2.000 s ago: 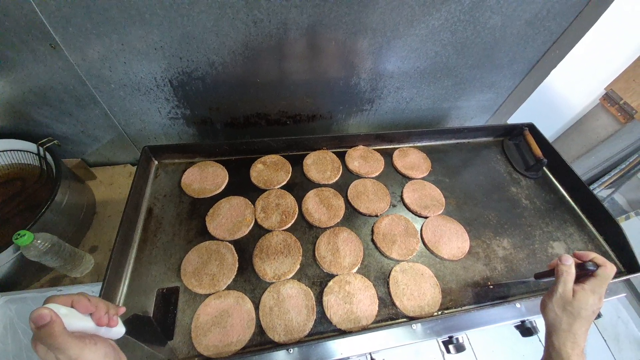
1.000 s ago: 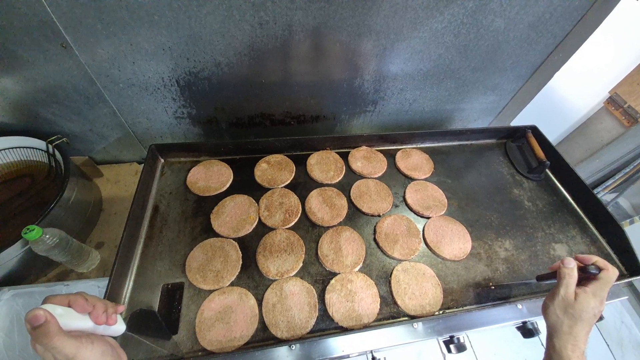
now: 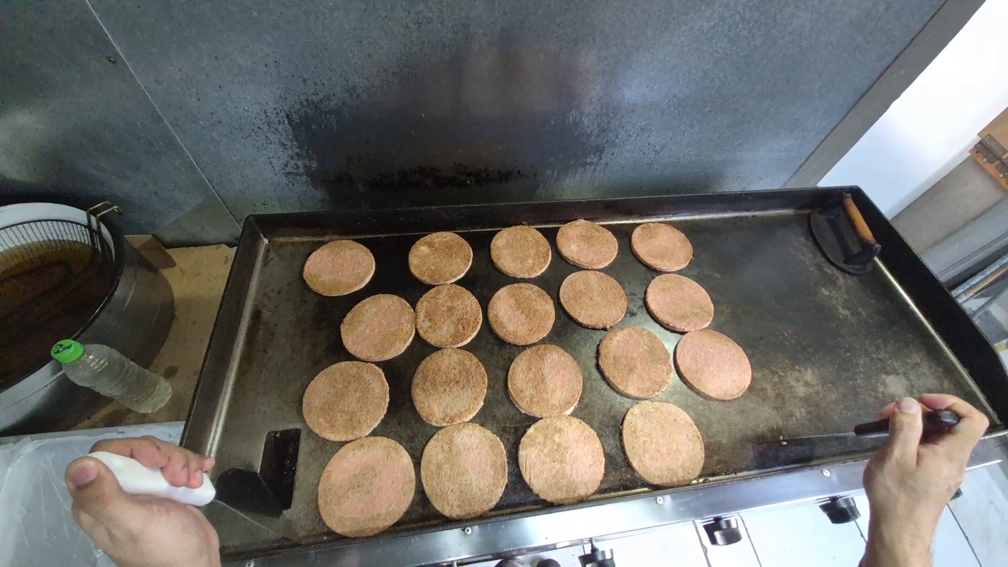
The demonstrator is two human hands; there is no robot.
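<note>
Several round, seasoned meat patties (image 3: 520,313) lie in uneven rows on a flat-top griddle (image 3: 803,331), pinkish on top with brown specks. At the lower left, my left hand (image 3: 146,496) is closed around the white handle (image 3: 150,478) of a tool whose metal blade rests at the griddle's front left corner, near a dark rectangular opening (image 3: 280,468). My right hand (image 3: 921,465), at the front right edge, holds the dark handle (image 3: 906,423) of a thin-bladed tool. That blade lies low over the griddle surface, right of the patties; its exact shape is unclear.
A round press with a wooden handle (image 3: 858,222) sits in the griddle's back right corner. To the left stand a large pot (image 3: 146,303) with a wire basket and dark liquid, and a plastic bottle with a green cap (image 3: 118,378). A metal wall (image 3: 472,94) rises behind; control knobs (image 3: 722,530) line the front.
</note>
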